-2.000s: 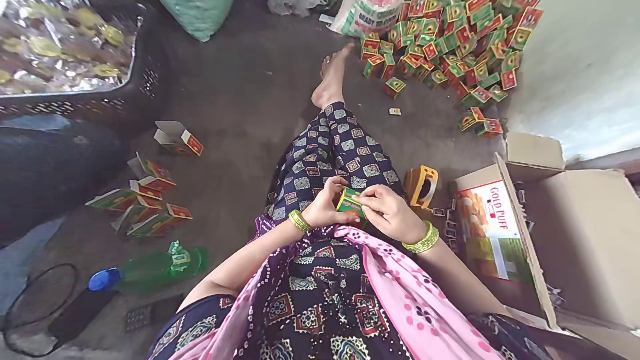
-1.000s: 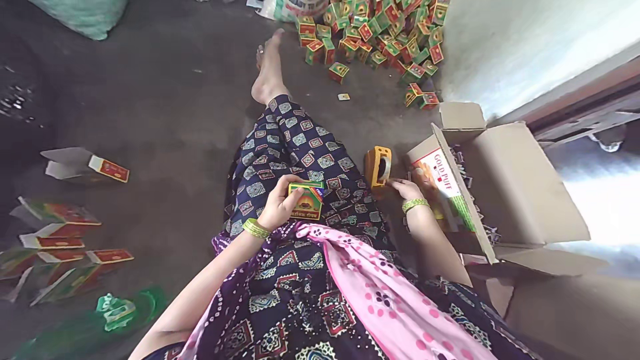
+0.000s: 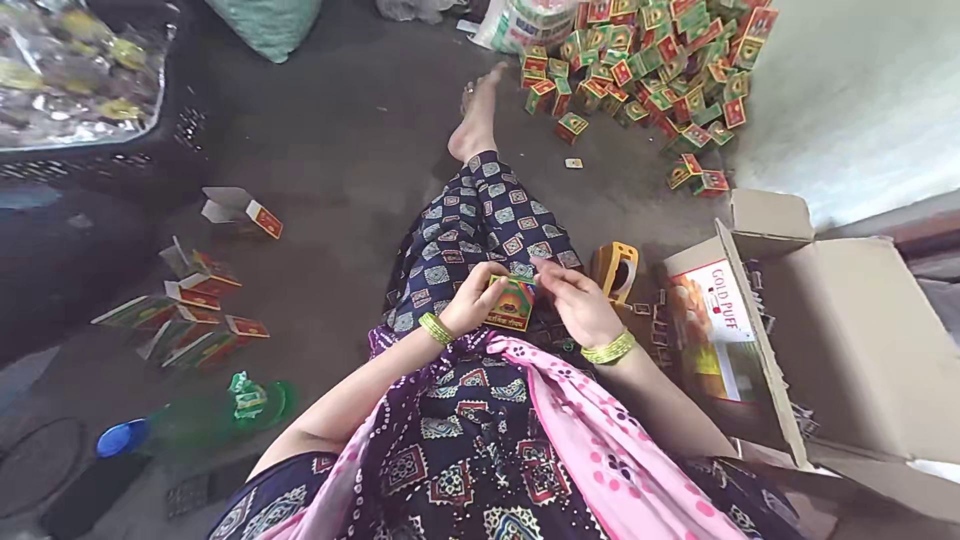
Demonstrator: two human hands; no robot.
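My left hand holds a small printed green, red and yellow carton by its left side, above my lap. Close to the carton's right side is my right hand, its fingers extended and apart, with nothing seen in them. A yellow tape dispenser stands on the floor just beyond the right hand, beside my leg. Several partly open cartons of the same colours lie on the floor at the left. A large heap of such cartons is at the upper right, by the wall.
An open cardboard box stands at the right. A black plastic crate of wrapped items is at the upper left. A green bottle with a blue cap lies at the lower left. A printed sack sits beyond my foot.
My right hand was down beside the tape dispenser one second ago; it is now back near the carton. The left hand keeps holding the carton. The view has shifted.
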